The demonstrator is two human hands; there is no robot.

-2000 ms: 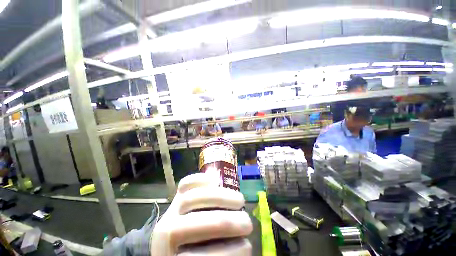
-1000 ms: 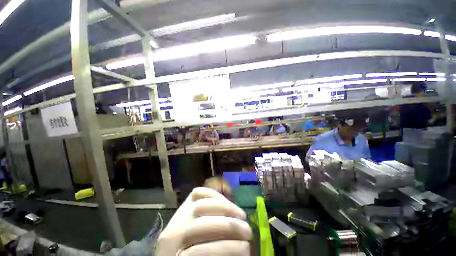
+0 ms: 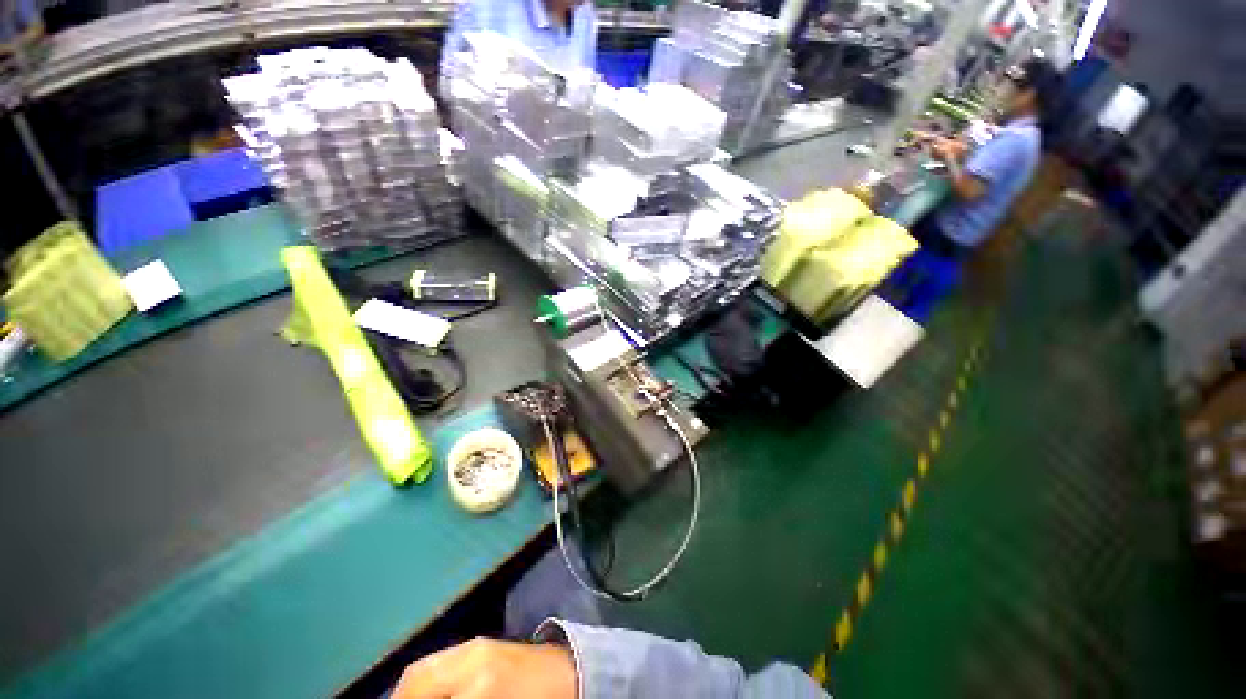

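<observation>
My right hand (image 3: 485, 669) is bare, in a blue-grey sleeve, and cut off by the bottom edge. Its fingers are mostly hidden, so whether it holds anything cannot be told. My left hand is out of the picture. In front, a cream solder dross cup (image 3: 485, 470) stands on the green bench strip (image 3: 273, 601). Beside it are the dark iron holder (image 3: 533, 402), a soldering iron (image 3: 560, 458) and an orange sponge tray (image 3: 571, 459). The solder feeder (image 3: 615, 410) stands to their right, with a solder wire spool (image 3: 571, 311).
A yellow-green divider bar (image 3: 358, 369) lies across the dark belt (image 3: 164, 423), with two power supply units (image 3: 402, 324) beyond it. Silvery metal cases (image 3: 349, 150) are stacked behind. A yellow bundle (image 3: 836, 249) is at right. People (image 3: 1004, 171) sit beyond; a hose loops right of the station.
The view has swung down and right. My gloved left hand, earlier raised with a dark brown cylindrical object, has left the picture. My bare right hand now shows at the bottom.
</observation>
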